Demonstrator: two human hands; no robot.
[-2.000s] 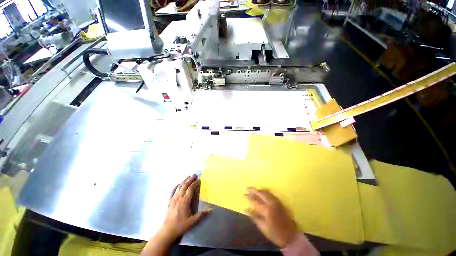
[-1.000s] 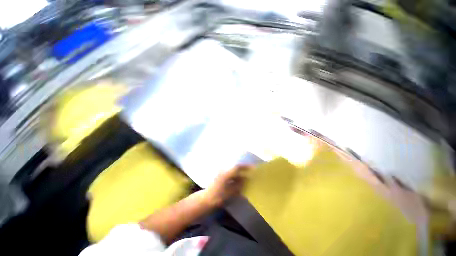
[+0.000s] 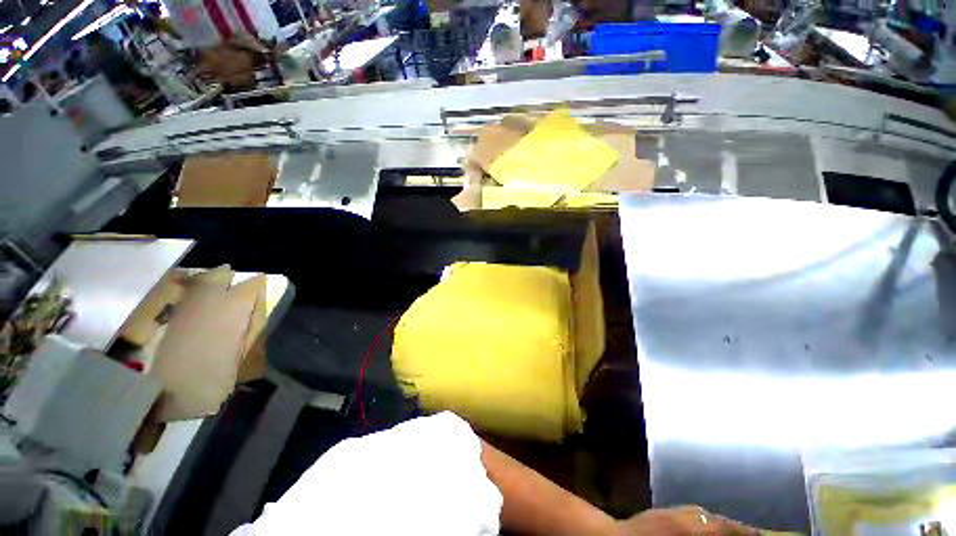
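My left hand [image 3: 687, 522] is at the bottom edge, right of centre, partly cut off, with a ring on one finger. It lies at the near edge of the shiny metal machine table [image 3: 755, 345]; whether it holds anything cannot be told. My right hand is out of the picture. A thick rounded stack of yellow pieces [image 3: 482, 351] sits left of the table, below its level, with one piece upright along its right side. At the bottom right corner, a pale flat area with yellow on it [image 3: 881, 503] is partly cut off.
More yellow pieces [image 3: 556, 157] lie on tan ones on the far bench. A side table at left holds tan panels [image 3: 210, 356] and a grey-white sheet [image 3: 89, 403]. A brown panel [image 3: 225, 180] lies at back left. A blue bin [image 3: 655, 47] stands beyond.
The view has swung left, away from the sewing head and template. The yellow panel my hands were on is mostly out of view. My right hand has left the picture.
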